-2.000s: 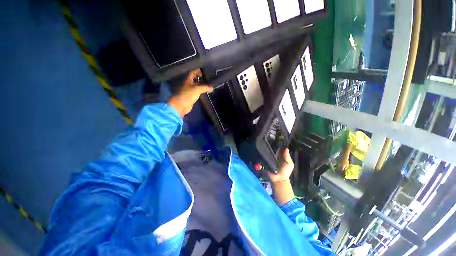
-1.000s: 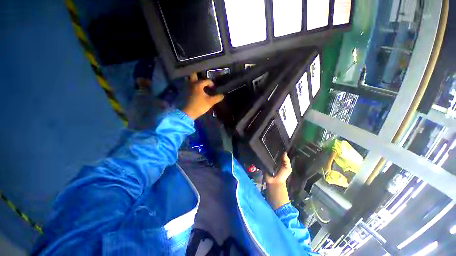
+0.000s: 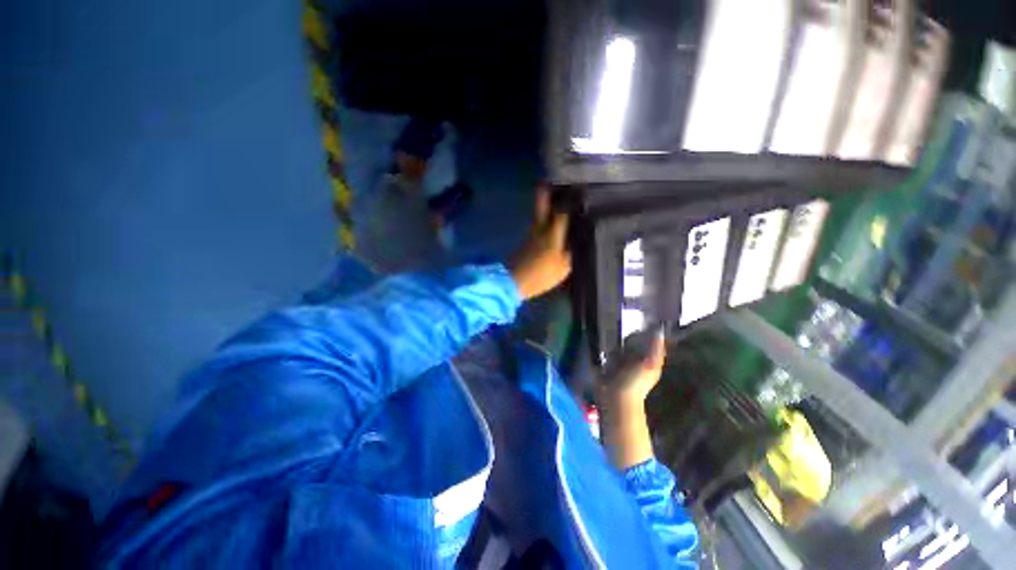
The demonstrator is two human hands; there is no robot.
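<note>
A dark phone tray (image 3: 730,173) lies at the top, blurred, with a glossy black screen-up phone (image 3: 635,78) at its left end and several white back covers (image 3: 741,72) beside it. A second dark tray (image 3: 611,284) sits below it, close against its near edge. It holds white covers (image 3: 704,271) with camera rings and a dark, reflecting end pocket. My left hand (image 3: 544,254) grips the left end of the trays; its fingertips are partly hidden. My right hand (image 3: 635,379) holds the second tray's near corner, thumb on its rim.
A blue floor (image 3: 145,167) with yellow-black tape (image 3: 329,134) lies left. A person's foot or shoe (image 3: 412,161) shows beyond my left hand. Pale frame posts (image 3: 858,390), a green mat edge and a person in yellow (image 3: 793,468) are at the right, blurred.
The wedge-shaped gap between the lower trays has closed, and the right-hand tray now lies nearly parallel below the upper one. My hands are closer together. The view has shifted, moving everything rightward.
</note>
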